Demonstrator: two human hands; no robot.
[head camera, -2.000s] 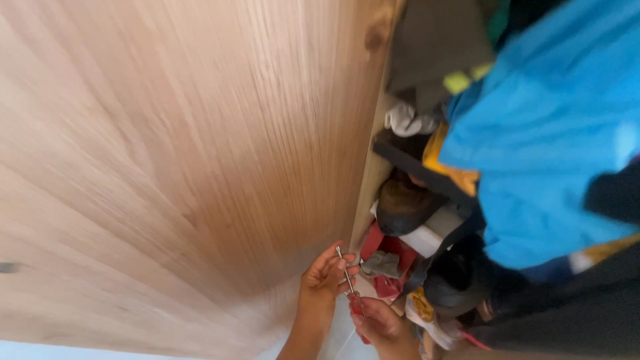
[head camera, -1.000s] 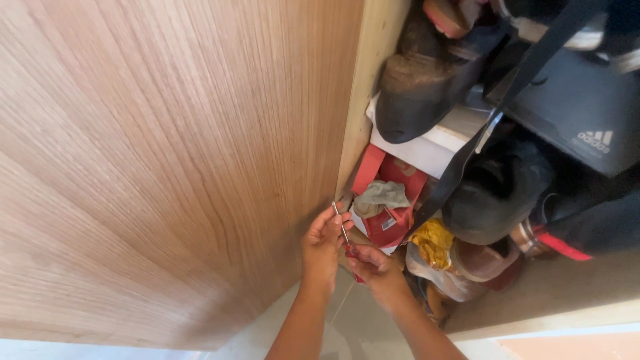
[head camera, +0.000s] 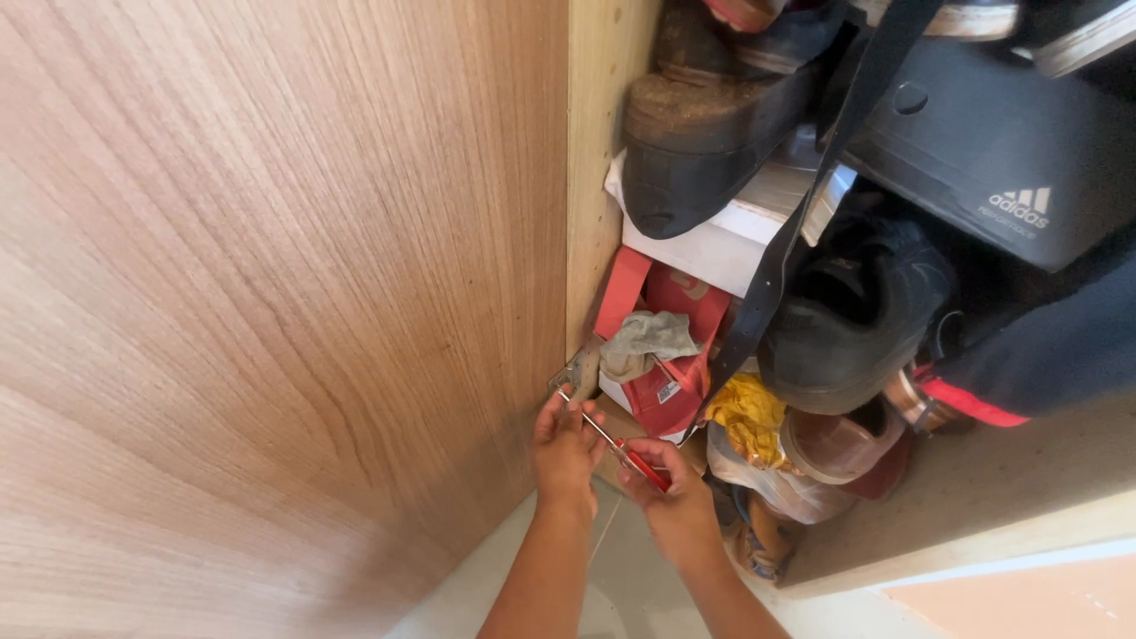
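Note:
A screwdriver (head camera: 646, 468) with a red handle slants up and left between my hands. My right hand (head camera: 670, 488) is closed around its handle. The fingers of my left hand (head camera: 566, 444) hold its metal shaft near the tip. That tip is beside a metal hinge (head camera: 568, 374), which joins the wooden door (head camera: 355, 266) to the cabinet side panel (head camera: 590, 177). Whether the tip touches a screw cannot be told.
Right of the hinge, a red shoe box (head camera: 683, 390) holds a grey cloth (head camera: 652, 337). Black shoes (head camera: 852, 328), a dark Adidas box (head camera: 985, 151), a hanging black strap (head camera: 754, 311) and a yellow plastic bag (head camera: 747, 417) crowd the cabinet. Floor tiles (head camera: 621, 550) lie below.
The view has moved down and closer to the cabinet's lower part; the blue cloth is out of sight. Both hands still hold the screwdriver, its tip now beside the hinge.

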